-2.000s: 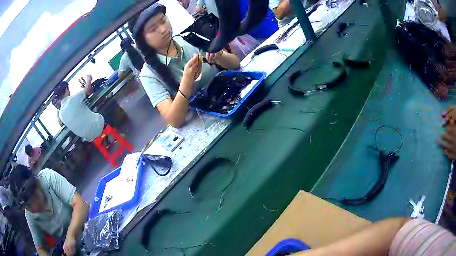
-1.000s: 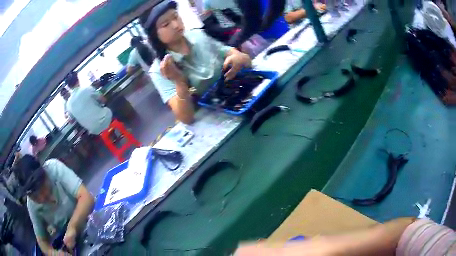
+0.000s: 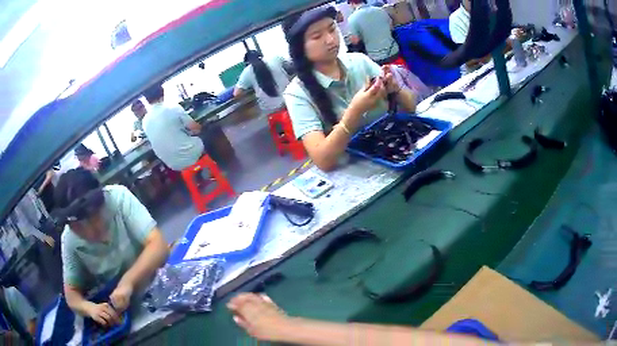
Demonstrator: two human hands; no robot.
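My left hand point(image 3: 259, 315) reaches in over the green belt at the bottom. Its forearm enters from the lower right. The fingers look open, with nothing visible in them. A black curved piece point(image 3: 411, 289) lies on the belt just above the forearm. Another point(image 3: 346, 244) lies beyond it, and a short dark piece point(image 3: 268, 280) is near my fingers. The near blue tray point(image 3: 473, 327) shows only its rim, mostly behind my forearm, beside a tan cardboard sheet point(image 3: 504, 307). My right hand is not in view.
The green belt point(image 3: 298, 301) also carries a joined black ring point(image 3: 500, 164). A tied black bundle point(image 3: 565, 263) and white plastic bits point(image 3: 603, 302) lie right. Across are two coworkers, blue trays point(image 3: 399, 164) point(image 3: 223, 253) and a clear bag point(image 3: 184, 285).
The view has swung left, so the scene sits further right. My left hand has come into view over the belt. One curved piece now lies above my forearm where the belt was bare.
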